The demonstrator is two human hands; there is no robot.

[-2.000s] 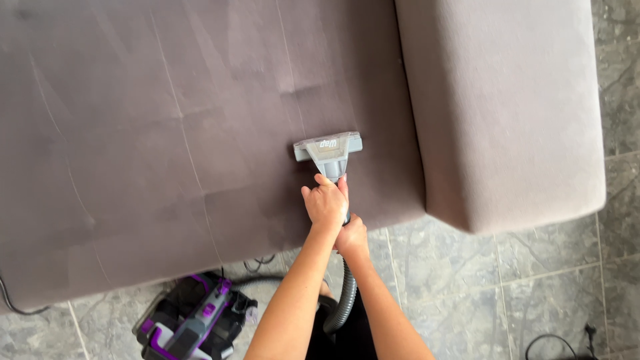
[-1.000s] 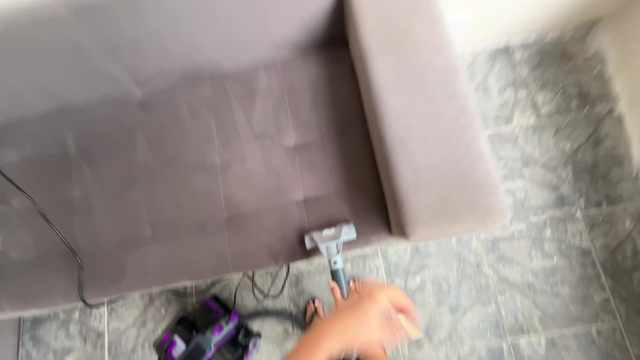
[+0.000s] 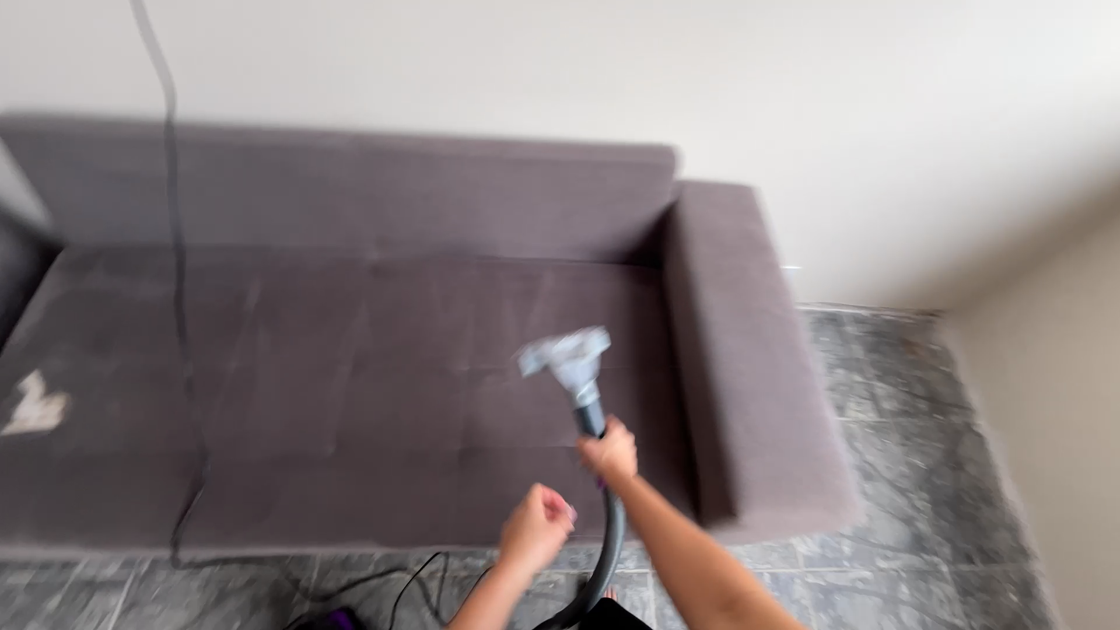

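My right hand is wrapped around the dark handle of an upholstery cleaning nozzle, whose wide clear head is over the right part of the seat of a grey-brown fabric sofa. Whether the head touches the fabric cannot be told. A grey corrugated hose curves down from the handle, between my arms. To the left of the hose is my left hand, fingers curled and blurred, off the handle; no object shows in it.
A black cord runs down across the sofa to the tiled floor. Part of a purple and black machine shows at the bottom edge. A whitish cloth or paper lies on the seat's left. The sofa's armrest stands at right, walls beyond.
My left hand, on the nozzle's handle two seconds ago, is now off it. The nozzle has moved from near the seat's front edge to farther over the seat. The view has tilted up.
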